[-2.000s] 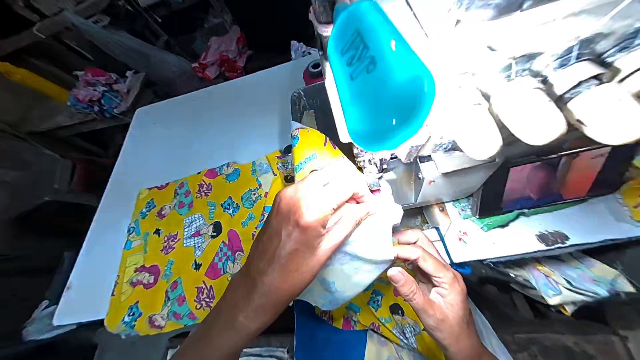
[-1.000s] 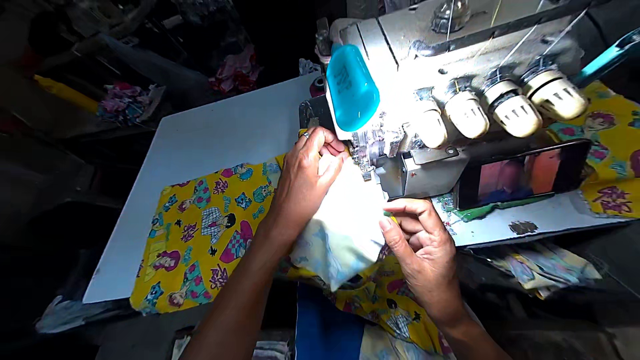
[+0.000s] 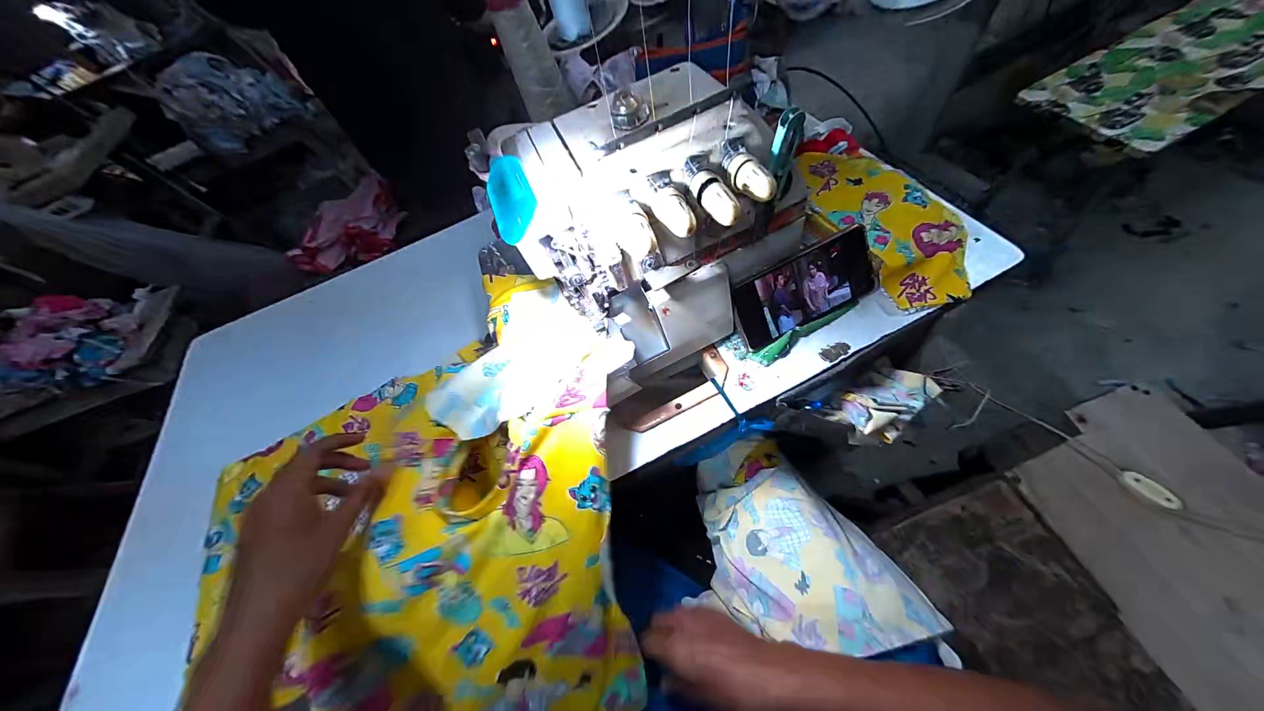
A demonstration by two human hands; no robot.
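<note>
Yellow printed fabric [image 3: 533, 592] is spread over the left of the sewing table and hangs off its front, with a round neck opening in it. Its upper end lies at the needle area of an overlock sewing machine [image 3: 681, 316], under bright light. My left hand [image 3: 316, 494], somewhat blurred, is over the fabric with fingers apart; whether it pinches any cloth is unclear. My right hand [image 3: 691, 647] is low at the fabric's right edge, its fingers blurred and partly hidden. Beside it hangs another piece of the print, pale side out [image 3: 800, 553].
A phone [image 3: 805, 286] leans against the machine's front. Behind it, more yellow fabric [image 3: 889, 227] lies on the white table [image 3: 326, 316]. A teal plastic guard [image 3: 511, 200] is fixed at the machine's left. Cloth scraps [image 3: 889, 400] hang off the front edge.
Both hands have moved away from the machine's needle area, down toward the front. The yellow fabric now spreads wide, with its neck opening showing. The view has shifted, showing more to the right.
</note>
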